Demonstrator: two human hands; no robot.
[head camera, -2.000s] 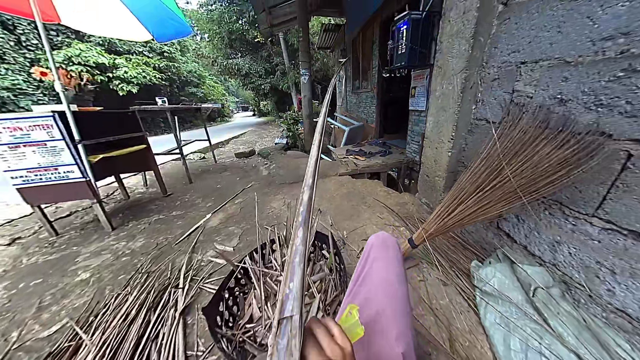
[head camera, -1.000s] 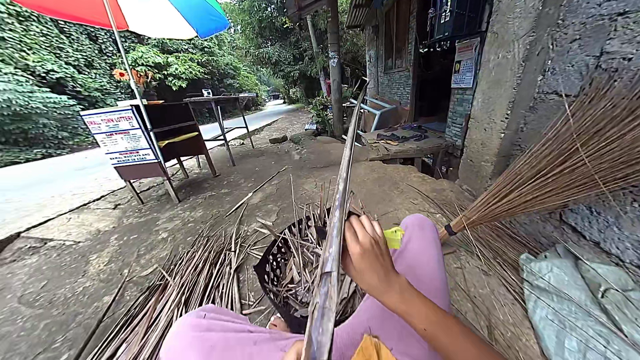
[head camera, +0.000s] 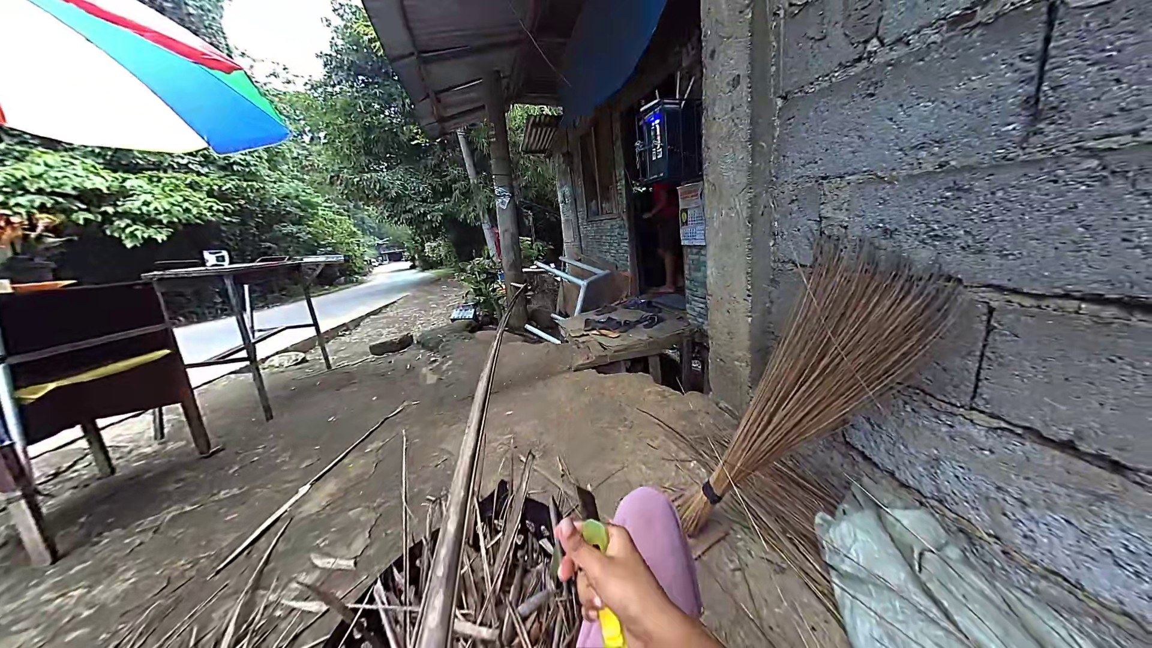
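A long dried palm frond stalk runs from the bottom edge up and away in front of me. My right hand, to the right of the stalk, is closed around the yellow handle of a knife, whose dark blade points up and away. My left hand is out of view, so its hold on the stalk cannot be seen. Below both lies a dark perforated basket filled with dry stalk pieces. My knee in pink trousers is beside the right hand.
A stick broom leans on the block wall at right, above a pale plastic sack. Ahead stands a low wooden platform by a doorway where a person stands. Tables and an umbrella are at left.
My right hand has come off the stalk, where it rested a second ago, and is now to its right with the yellow-handled knife. The view has swung right and up.
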